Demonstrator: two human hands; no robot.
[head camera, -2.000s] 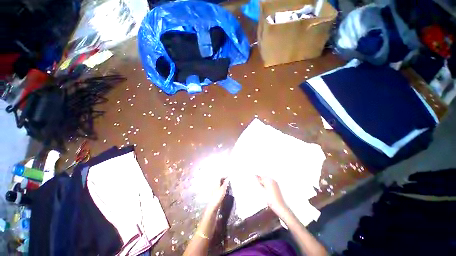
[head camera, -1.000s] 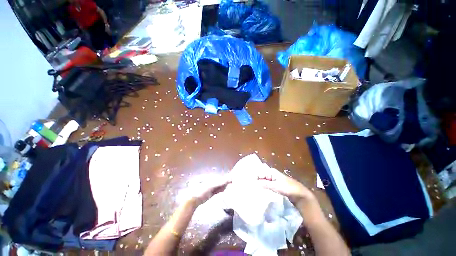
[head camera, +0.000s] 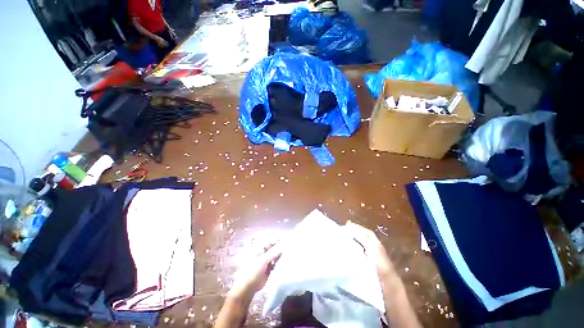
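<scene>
A white garment (head camera: 323, 250) is bunched at the near middle of the brown table, bright and partly overexposed. My left hand (head camera: 259, 266) is at its left side, fingers against the cloth edge. My right hand (head camera: 371, 250) holds its upper right edge, with the fingers partly hidden by cloth. The garment's lower part hangs open towards me, with a dark patch showing beneath it.
Dark garments (head camera: 70, 250) with a pale pink garment (head camera: 160, 250) lie left; a navy stack (head camera: 493, 237) lies right. Behind are black hangers (head camera: 128, 122), an open blue bag (head camera: 256, 83) and a carton (head camera: 410, 134). A person in red (head camera: 148, 16) stands far left.
The view has tilted up, showing more of the room. The white garment was spread flatter, then bunched, and now is opened wider between my hands, which have moved farther apart since one second ago.
</scene>
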